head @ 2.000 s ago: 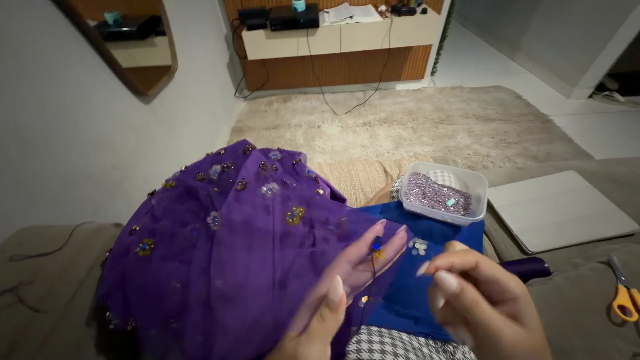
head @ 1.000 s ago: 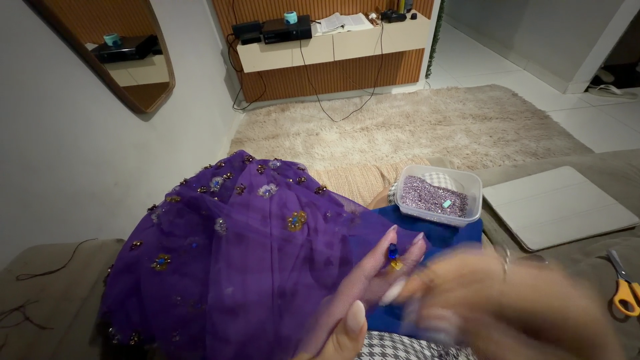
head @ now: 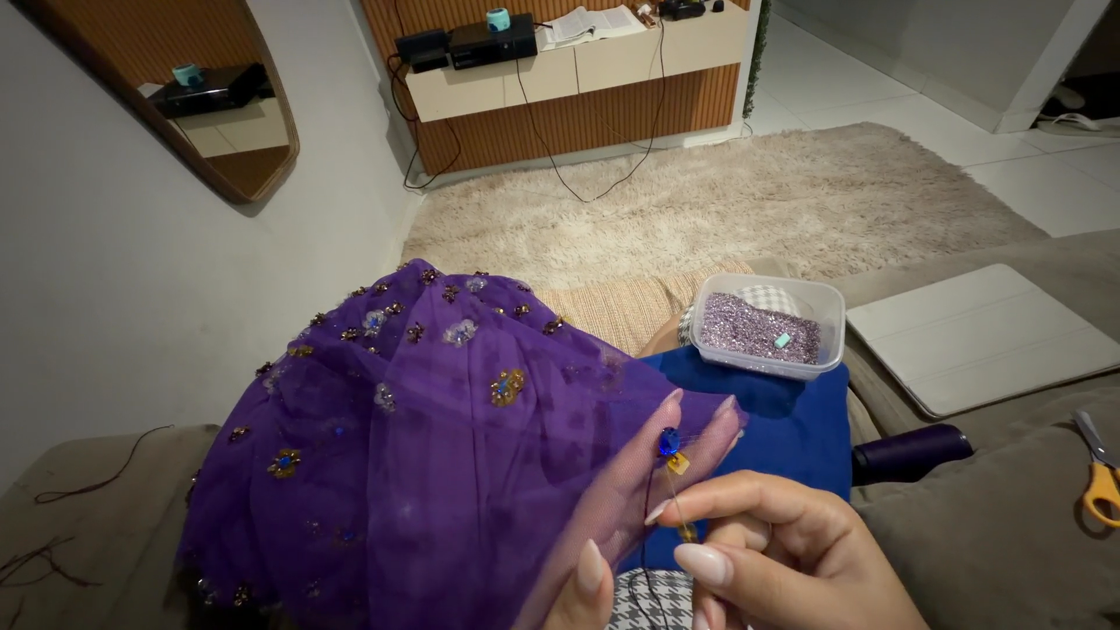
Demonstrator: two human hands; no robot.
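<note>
Purple tulle point(head: 437, 455) with beaded flowers is heaped at the left and centre. My left hand point(head: 621, 490) lies under its right end, fingers spread beneath the sheer fabric, thumb on the near side. On the tulle over those fingers sit a blue faceted stone point(head: 669, 441) and a yellow sequin point(head: 678, 464). Just to the right, my right hand point(head: 770, 542) pinches something thin, perhaps a needle or thread, with a small gold piece point(head: 688, 531) between finger and thumb. A dark thread point(head: 646, 542) hangs down from the work.
A plastic tub point(head: 744, 360) of lilac beads stands on blue fabric point(head: 787, 420). Right of it lie a pale tablet case point(head: 984, 337), a dark purple cylinder point(head: 914, 453) and orange-handled scissors point(head: 1104, 494) on the sofa. Thread scraps point(head: 44, 560) are at the left.
My right hand, blurred in motion to the right one second ago, is now back beside the blue stone with its fingers closed. My left hand stays under the tulle.
</note>
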